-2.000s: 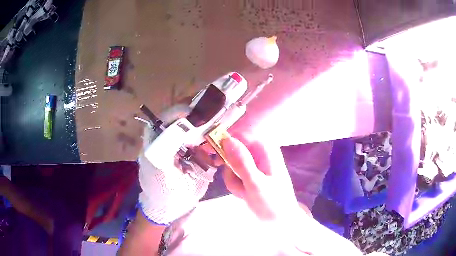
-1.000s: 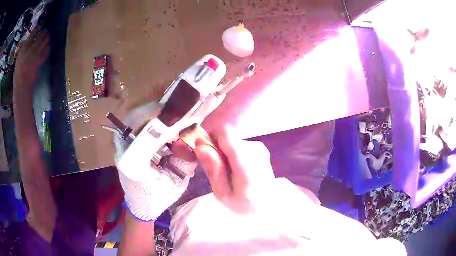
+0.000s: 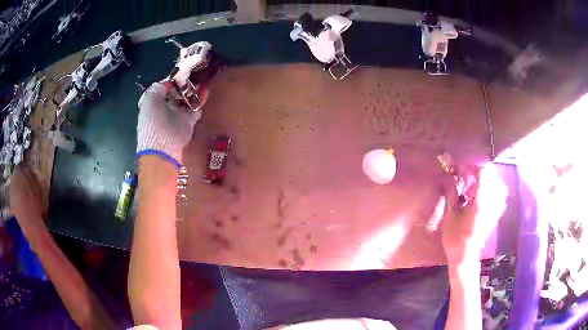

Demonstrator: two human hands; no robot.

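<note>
My left hand, in a white knit glove with a blue cuff, is at the far left on the green surface. It holds a white toy scooter near the cardboard's far edge; its fingers are partly hidden behind the scooter. My right hand, bare and washed out by glare, is at the board's right side. Its fingers are at a tan-gold stick with reddish print; whether they grip it cannot be told. A white glue bottle with a yellowish nozzle lies on the stained cardboard.
Two white scooters stand at the back, one at centre and one further right. More scooters cluster at left. A red labelled packet and green-yellow marker lie at left. Another person's arm reaches in at left.
My left hand has moved forward with the scooter, from over the board to the green surface. My right hand has left the scooter and moved right with the stick. The view has shifted, showing the back scooters.
</note>
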